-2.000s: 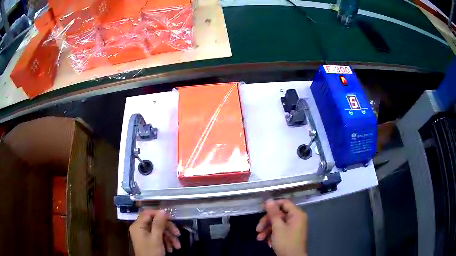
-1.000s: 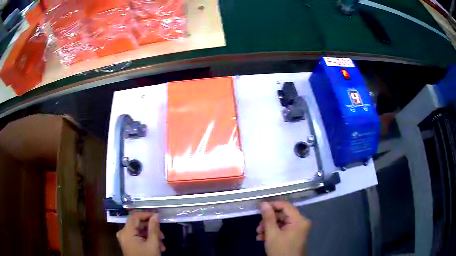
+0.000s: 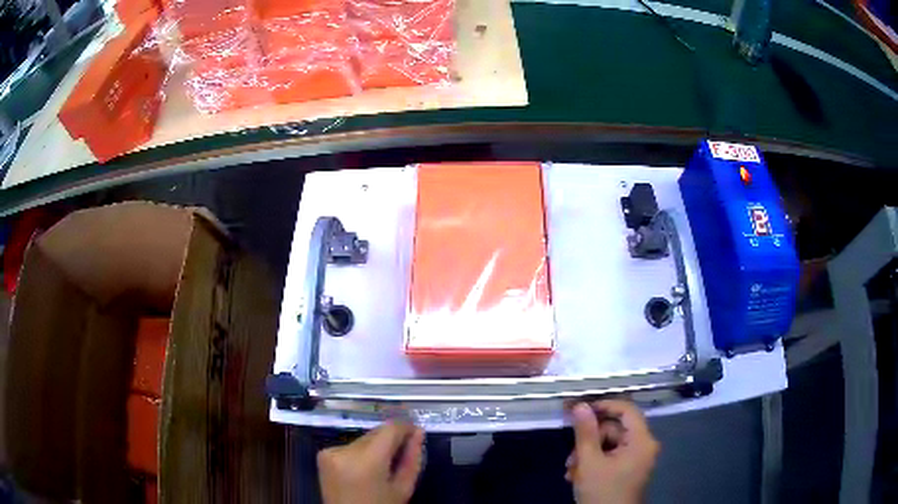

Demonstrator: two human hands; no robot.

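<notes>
An orange product box point(image 3: 481, 266) in clear glossy film lies flat on the sealer's white bed point(image 3: 606, 295). The silvery sealing bar point(image 3: 502, 386) lies down across the near edge, just in front of the box. A strip of clear film point(image 3: 463, 411) shows on the near side of the bar. My left hand point(image 3: 374, 461) and my right hand point(image 3: 610, 448) are bare, below the bar, with fingers pinched at the film's two ends. The exact grip is blurred.
A blue control unit point(image 3: 745, 251) with a red digit stands at the bed's right end. A brown carton point(image 3: 197, 345) with orange boxes inside stands at left. Behind, a pale board point(image 3: 492, 59) holds bagged orange boxes on a green belt point(image 3: 610, 69).
The camera view has shifted, so the sealer appears further right. My left hand has moved right along the bar. The red digit has gone from 5 to 4 to 2. The box stays on the bed.
</notes>
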